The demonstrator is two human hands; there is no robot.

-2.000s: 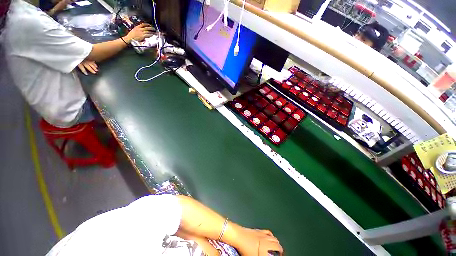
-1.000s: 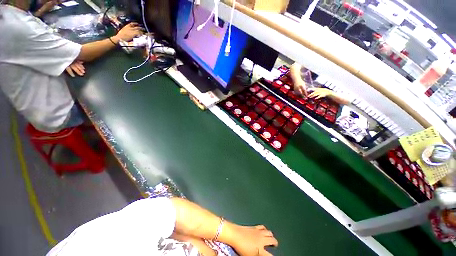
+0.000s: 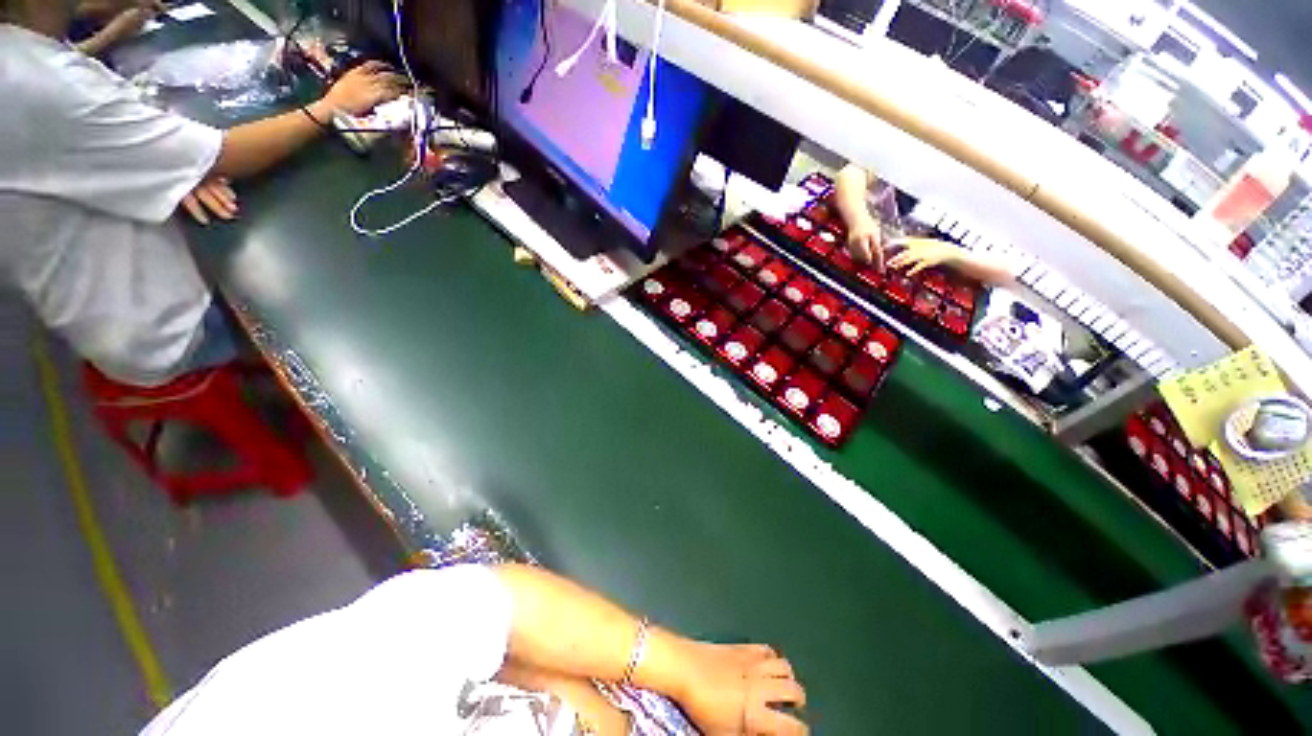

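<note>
My left hand (image 3: 741, 692) rests palm down on the green workbench top (image 3: 604, 475) at the bottom edge. Its fingers are slightly bent and apart, with no held thing visible; the lower part is cut off. A thin bracelet circles the wrist. My right hand is not in view. Beyond the bench's white edge line, a black tray (image 3: 770, 328) of red units with round white discs lies flat on the green conveyor belt (image 3: 993, 475). My left hand is well short of this tray and does not touch it.
A monitor (image 3: 597, 122) and looped white cable (image 3: 377, 216) stand at the back left. A co-worker (image 3: 101, 187) sits left. Another person's hands are over a farther tray (image 3: 943, 305). A white post (image 3: 1137, 621) and yellow card (image 3: 1223, 417) are right.
Another person's hands have appeared over the farther tray. The near tray shows slightly lower and farther right than a second ago. My left hand stays on the bench, its fingers shifting slightly.
</note>
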